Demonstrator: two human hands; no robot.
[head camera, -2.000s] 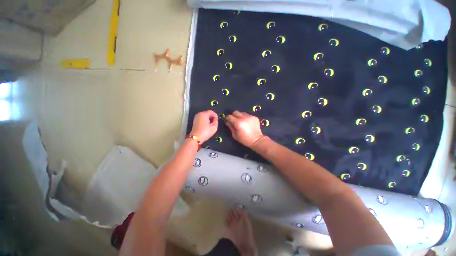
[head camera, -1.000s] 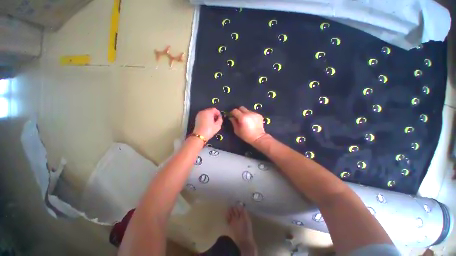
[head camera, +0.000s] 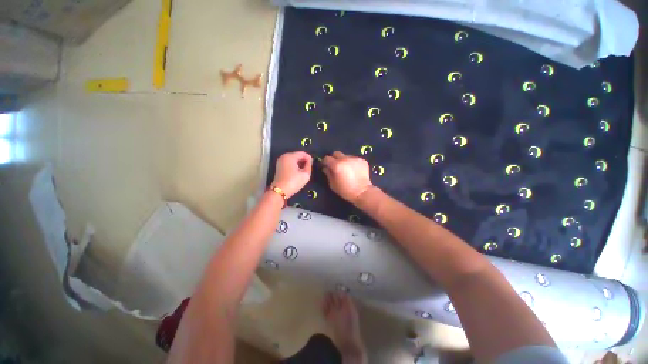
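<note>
The embroidered fabric (head camera: 490, 142) lies black face up, with rows of small yellow-green ringed motifs. The pale grey-white fabric roll (head camera: 327, 249) with faint dark rings lies along its near edge, under my forearms. My left hand (head camera: 292, 173) is over the fabric near its left edge, fingertips pinched together. My right hand (head camera: 345, 174) is just right of it, fingers curled down beside a motif between the hands. Whether either hand holds a thread or the cloth is too small to tell.
The fabric's pale far end (head camera: 526, 25) lies folded over the black face. Yellow tape (head camera: 162, 43) and a brown branching mark (head camera: 241, 79) are on the tiled floor. Pale scraps (head camera: 167, 249) lie at the left. A bare foot (head camera: 342, 320) is below the roll.
Both hands stay at the same motif with small finger shifts. The right hand has moved slightly left since one second ago. The fabric and roll look almost unchanged.
</note>
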